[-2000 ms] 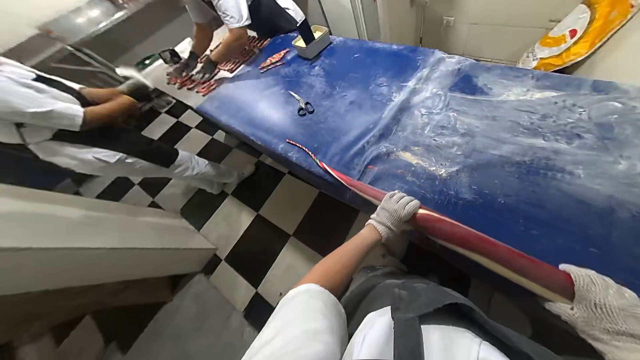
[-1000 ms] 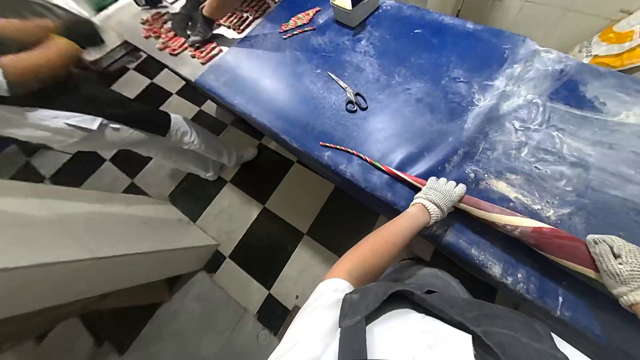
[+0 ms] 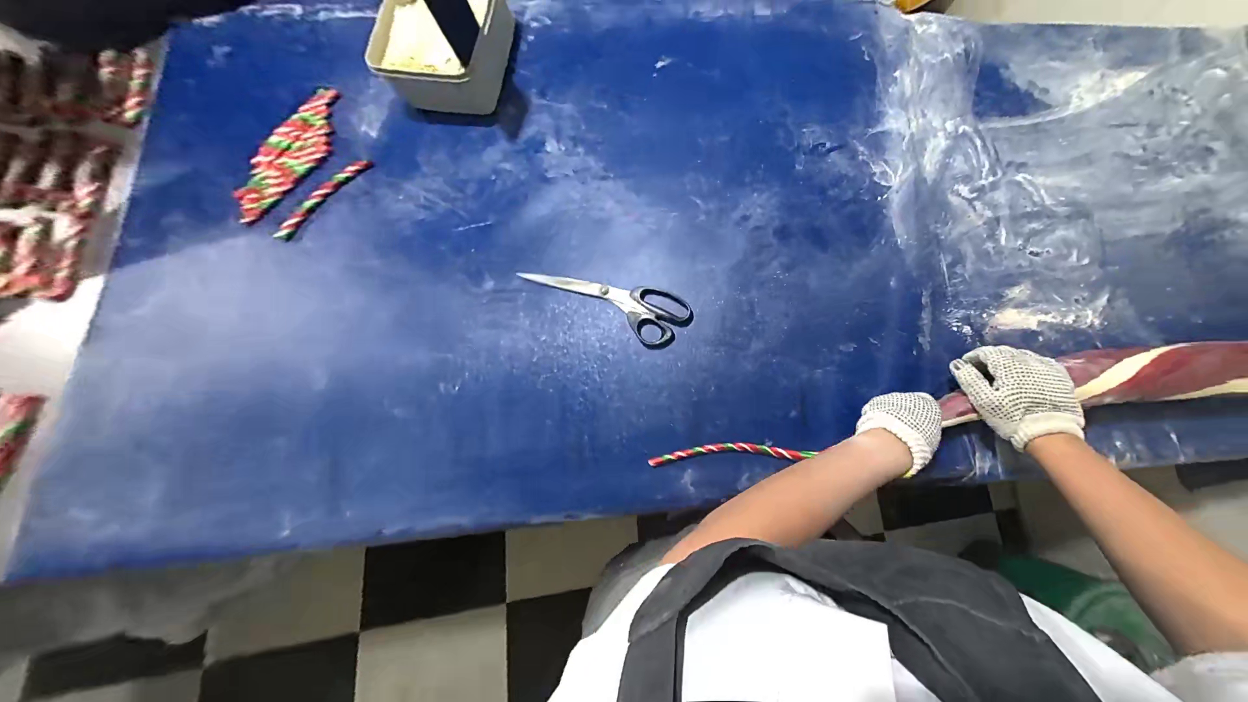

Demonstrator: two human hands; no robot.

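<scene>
A thick rope of red and cream striped candy (image 3: 1160, 372) lies along the near edge of the blue table at the right. My left hand (image 3: 905, 427), in a white dotted glove, is closed around its narrower part. Just to the right, my gloved right hand (image 3: 1019, 390) grips the thicker part. Left of my left hand runs a thin twisted red, white and green candy strand (image 3: 726, 449), partly hidden behind my forearm. Scissors with black handles (image 3: 609, 294) lie mid-table, blades pointing left.
Twisted candy sticks (image 3: 290, 154) lie in a pile at the upper left, with a single stick (image 3: 322, 200) beside them. A pale container (image 3: 444, 86) stands at the far side. More candy canes (image 3: 68, 175) line the left surface. White powder marks the blue table (image 3: 292, 390).
My right hand has come in along the candy rope, close beside my left hand; before, they were far apart. The view has turned and now shows the table more directly.
</scene>
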